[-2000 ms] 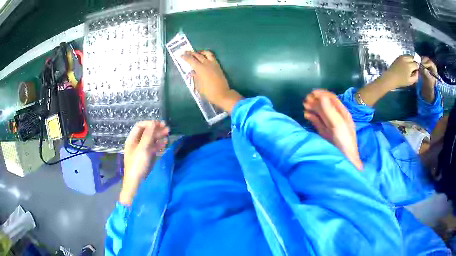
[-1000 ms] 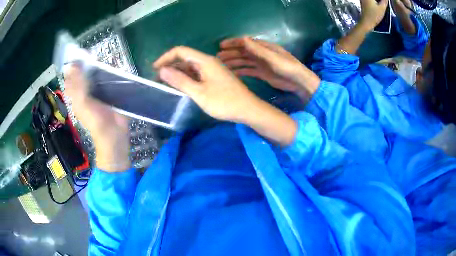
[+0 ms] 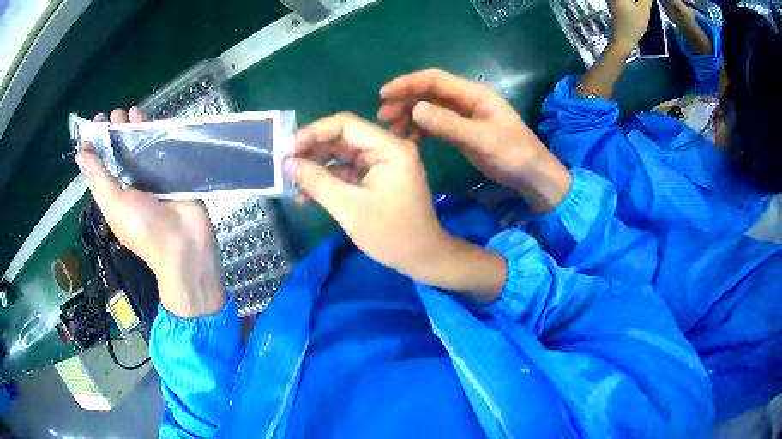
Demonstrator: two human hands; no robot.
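Observation:
A film-covered panel (image 3: 201,156) with a black centre and white border is held in the air, nearly level, above the left part of the bench. My left hand (image 3: 159,214) grips its left end, thumb in front and fingertips showing behind the top edge. My right hand (image 3: 369,184) is at the other end, with its fingertips pinching the clear protective film (image 3: 289,153) that sticks out past the border. The panel's back is hidden.
A blister tray (image 3: 250,257) lies below the panel. Black cabled items (image 3: 83,319), a brown round tub (image 3: 67,273) and a pale box (image 3: 83,380) are at left. Another person's hand (image 3: 480,129) hovers beside my right hand. Another worker (image 3: 639,163) is at right.
The panel was on the bench under a hand, then lifted and tilted in my left hand. It is now nearly level, and my right hand has come onto its right end.

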